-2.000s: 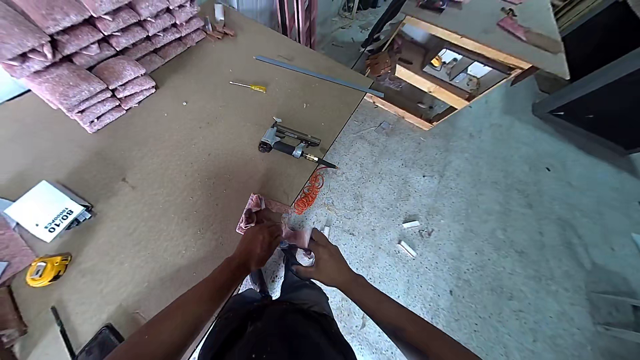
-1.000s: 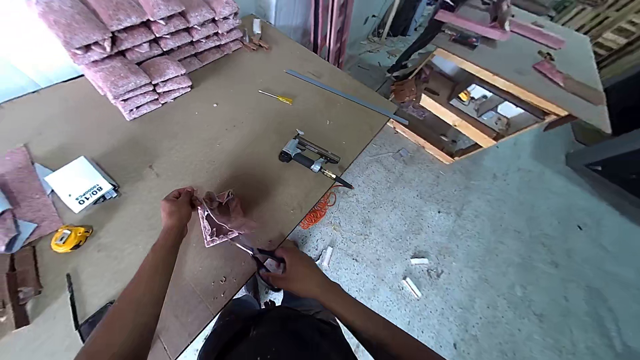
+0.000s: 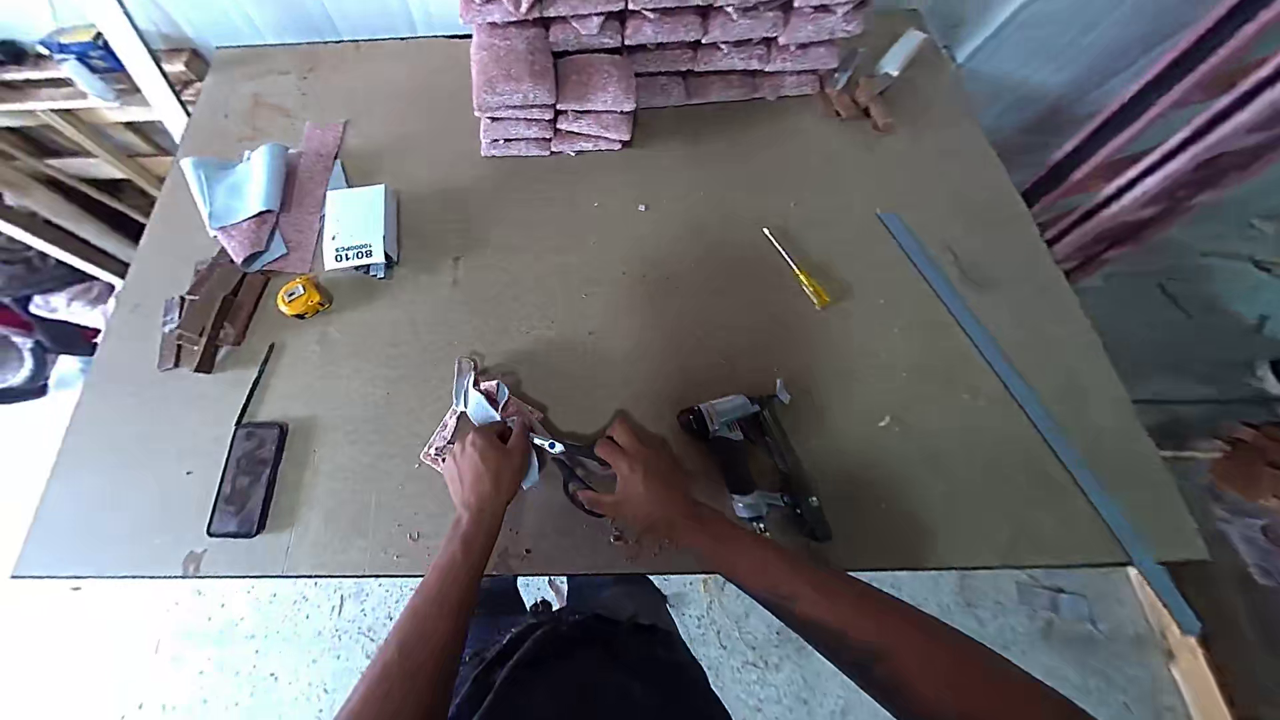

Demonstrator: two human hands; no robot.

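Note:
Near the table's front edge, my left hand presses on a small pink fabric-covered piece with a pale backing folded up. My right hand has its fingers in the black handles of a pair of scissors. The blades point left and reach the fabric beside my left fingers; their tips are hidden there. A pneumatic stapler lies just right of my right hand. Beyond it rests a screwdriver with a yellow handle.
Stacked pink padded pieces stand at the back. On the left are fabric scraps, a white box, a yellow tape measure, brown strips and a phone. A long metal strip overhangs the table's front right.
The view has turned left a lot. Two seconds ago both hands were at the table edge with the pink piece; now it lies on the table under my left hand, with the scissors at its fabric.

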